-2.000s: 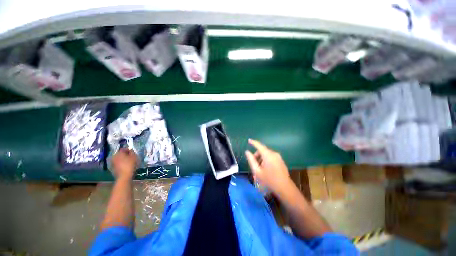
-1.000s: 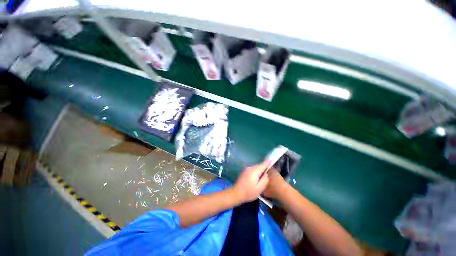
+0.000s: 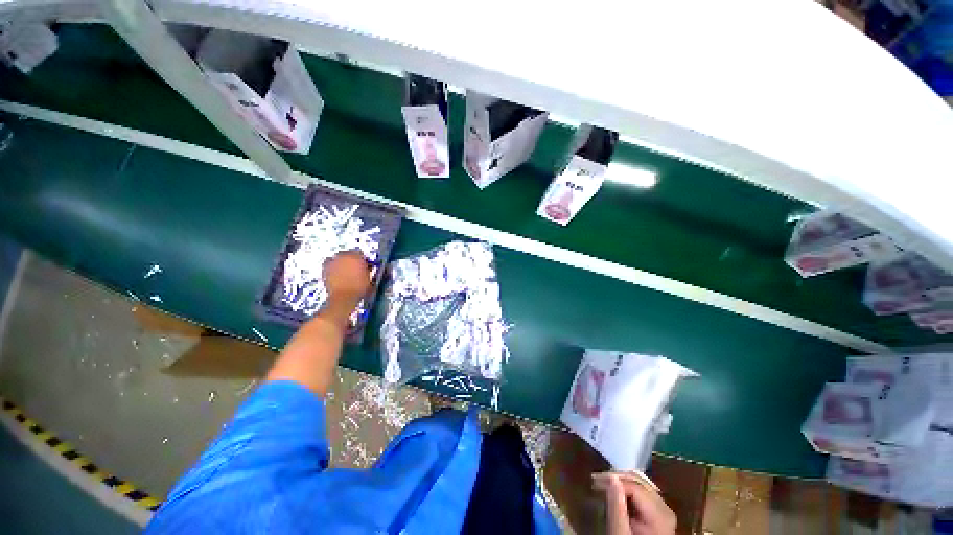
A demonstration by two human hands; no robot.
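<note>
My left hand [image 3: 348,282] is over the dark parts tray [image 3: 277,303], its fingers down in the loose pile of small white strips [image 3: 314,251]; the fingertips are hidden. A white retail box [image 3: 624,402] with a pinkish-red round picture lies tilted near the bench's front edge. My right hand [image 3: 637,505] is at the lower end of this box, partly cut off by the picture's bottom edge; whether it grips the box is unclear. A shiny clear plastic bag [image 3: 423,324] with white bundles lies right of the tray.
Open retail boxes [image 3: 427,141] stand on the far lane behind a white rail [image 3: 543,251]. More boxes [image 3: 888,418] are stacked at the right. A white shelf [image 3: 585,63] hangs overhead. White scraps [image 3: 366,418] and brown cartons [image 3: 737,502] lie below the bench.
My left hand has left the box and reached into the tray. The box now shows its printed side. My right hand has moved down to the box's lower end. The view has shifted.
</note>
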